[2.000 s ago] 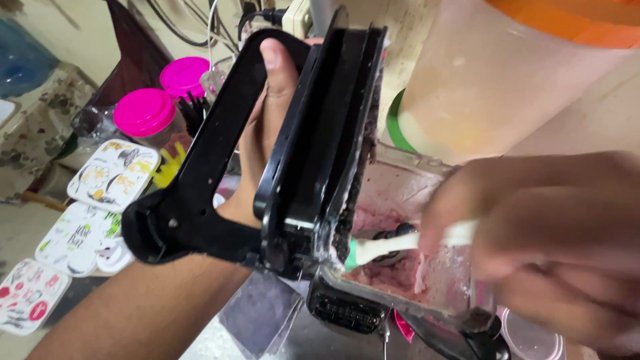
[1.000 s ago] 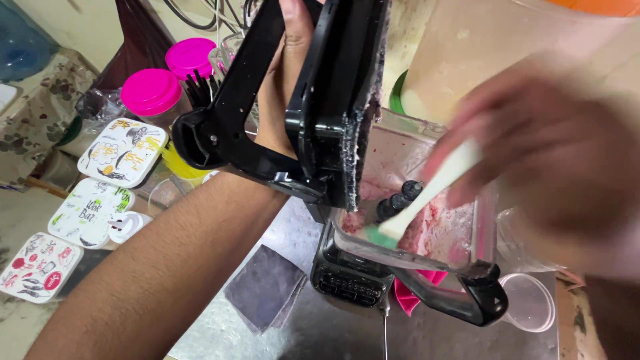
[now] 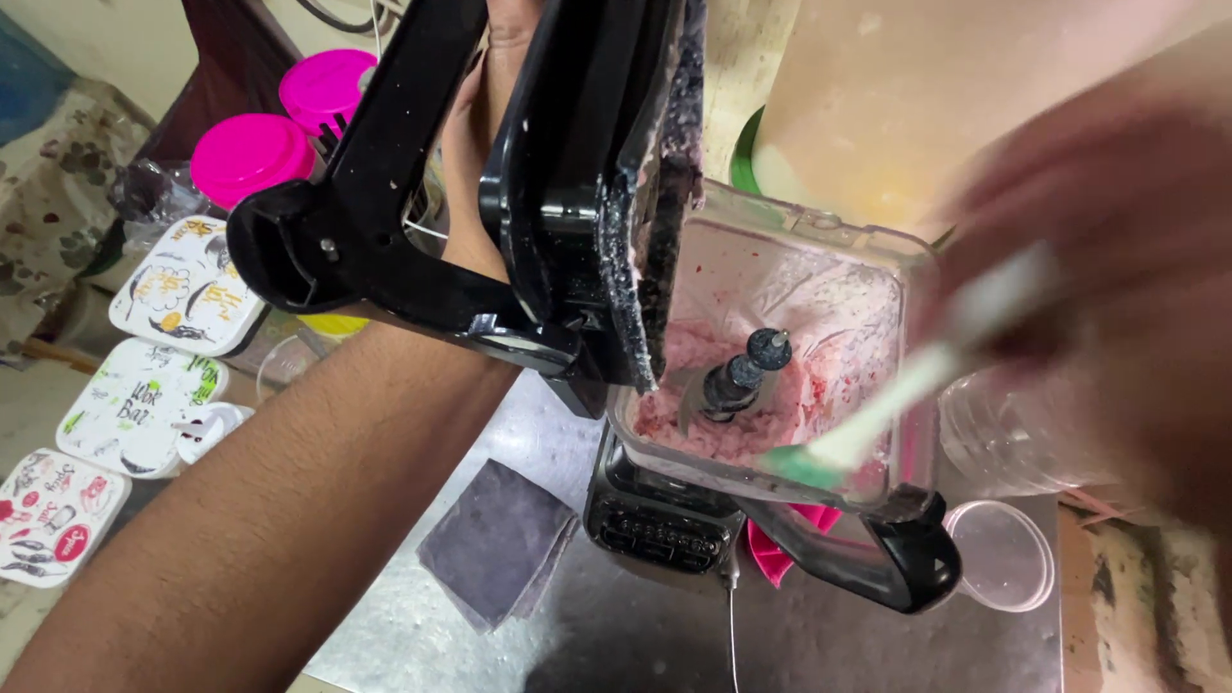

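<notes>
My left hand point(image 3: 486, 106) holds the black blender lid point(image 3: 577, 192) with its folding handle, tilted on its side above the jar. Pink residue coats the lid's rim. My right hand point(image 3: 1088, 279), blurred, grips a spatula point(image 3: 876, 409) with a white handle and a green head. That head is at the near inner wall of the clear blender jar point(image 3: 924, 279). Pink crushed mixture point(image 3: 712, 438) lies in the jar around the black blade shaft point(image 3: 736, 380). Beneath the jar is the black blender base point(image 3: 664, 520).
Folded grey cloths point(image 3: 496, 544) lie on the metal table point(image 3: 654, 635). Left are printed white lids point(image 3: 192, 289) and pink-lidded containers point(image 3: 250, 159). A round clear plastic container point(image 3: 1001, 558) stands right of the jar handle point(image 3: 914, 568). A pink object point(image 3: 784, 549) lies behind that handle.
The lid was lower over the jar two seconds ago; more of the jar's inside and the blade shaft now show. The spatula has moved to the jar's near wall. The view has shifted.
</notes>
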